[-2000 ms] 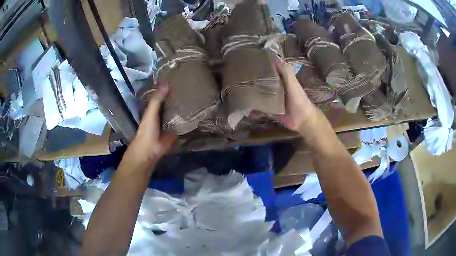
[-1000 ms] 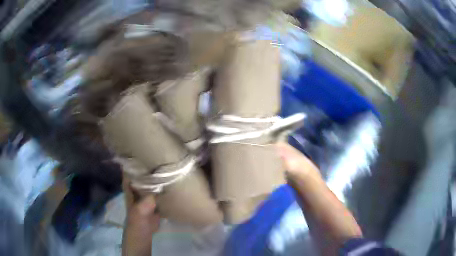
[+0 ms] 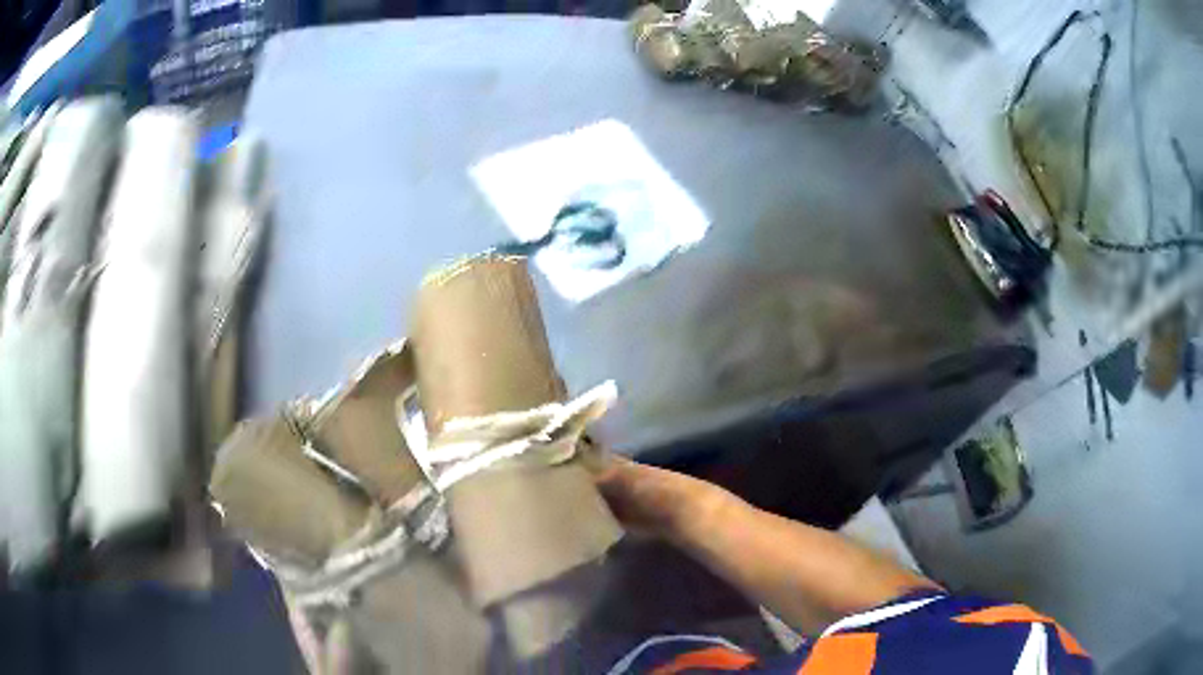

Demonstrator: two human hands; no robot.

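Note:
Several brown cut-piece bundles tied with cream strips are held together above the near left edge of the grey padded table (image 3: 370,172). The largest bundle (image 3: 488,356) is upright in the middle; another bundle (image 3: 284,488) leans at its left. My right hand (image 3: 633,495) grips the largest bundle's right side at the tie; its fingers are partly hidden. My left hand cannot be made out; the bundles and the lower left edge hide that area. Dark-handled scissors (image 3: 587,235) lie on a white paper sheet (image 3: 647,205) on the table, beyond the bundles.
Long pale fabric rolls (image 3: 139,330) stand left of the table. More brown bundles (image 3: 759,59) lie at its far edge. An iron (image 3: 996,251) sits at its right end, with a dark cable (image 3: 1088,145) beyond. A dark framed object (image 3: 992,472) is lower right.
The view has turned from the shelf with bundles and the bins to the grey table. The bundles have been carried along in the hands. My left hand no longer shows clearly.

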